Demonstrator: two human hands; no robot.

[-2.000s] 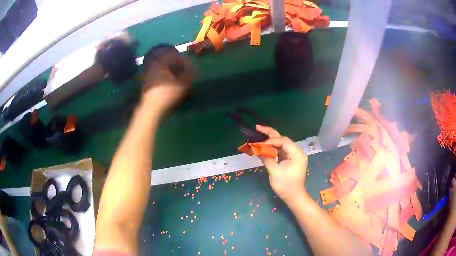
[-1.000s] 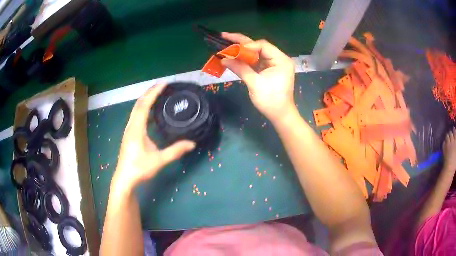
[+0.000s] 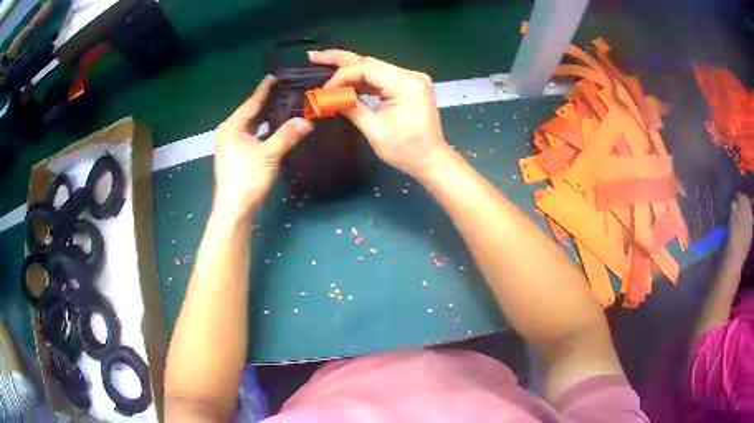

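My left hand point(image 3: 252, 149) grips the side of a black rounded housing point(image 3: 289, 95) above the rail edge of the green bench. My right hand point(image 3: 397, 107) holds a folded orange strap point(image 3: 329, 102) against the housing's right side. Thin black parts show at the top of the housing, between the hands. The black ring seen earlier in my right hand cannot be told apart from the housing. The housing is dark and partly hidden by my fingers.
A shallow box point(image 3: 142, 215) with black rings point(image 3: 126, 378) stands at left. Loose orange straps point(image 3: 632, 194) are heaped at right, below an upright post point(image 3: 550, 41). Orange dots lie on the bench point(image 3: 372, 318). A neighbouring person's arm point(image 3: 727, 264) is at far right. Dark units lie at upper left.
My left hand has brought the housing from the belt over the bench, then up towards the rail. The housing's logo face is out of sight. My right hand has moved the strap left onto it.
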